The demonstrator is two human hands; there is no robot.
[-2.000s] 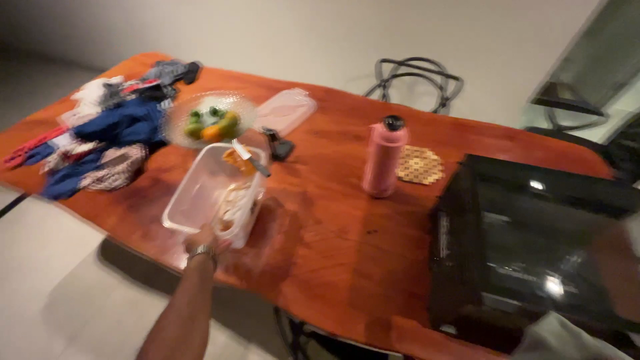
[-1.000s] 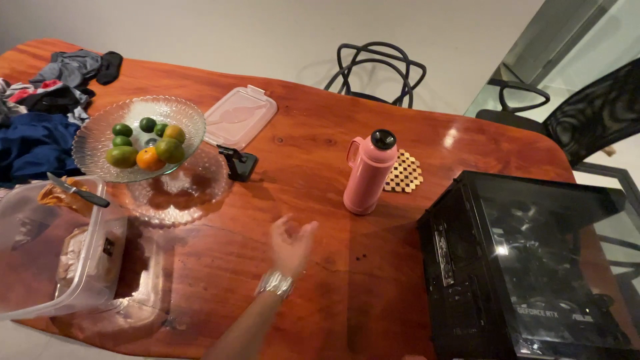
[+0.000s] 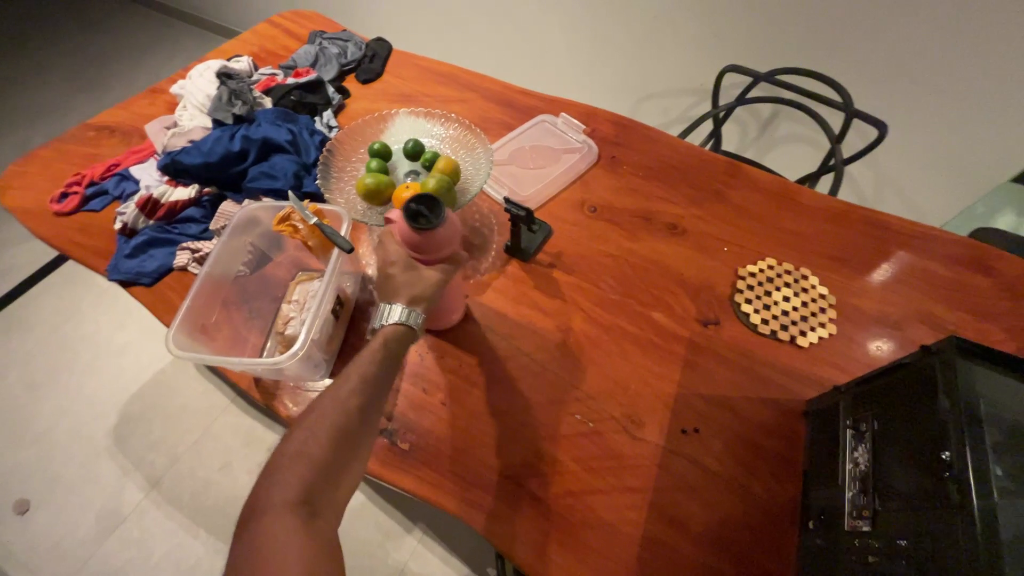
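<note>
My left hand [image 3: 410, 276], with a metal watch on its wrist, is wrapped around a pink thermos flask [image 3: 446, 308] with a black top. The flask stands or hovers just right of a clear plastic container [image 3: 216, 320], in front of a glass fruit bowl; whether its base touches the table cannot be told. Inside the container lies a pack of food [image 3: 292, 316], and an orange-brown item [image 3: 300, 228] is at its back. A knife with a dark handle [image 3: 332, 236] rests across the container's rim. My right hand is out of view.
The glass bowl [image 3: 340, 164] holds green and orange citrus. Behind the flask are a plastic lid [image 3: 548, 156] and a black phone stand [image 3: 526, 232]. Clothes [image 3: 248, 156] lie at the left. A wooden trivet [image 3: 786, 302] and a black computer case [image 3: 896, 448] are at the right.
My left hand, empty and apart from the flask one second ago, has closed on it. The flask has moved left from beside the trivet to beside the container.
</note>
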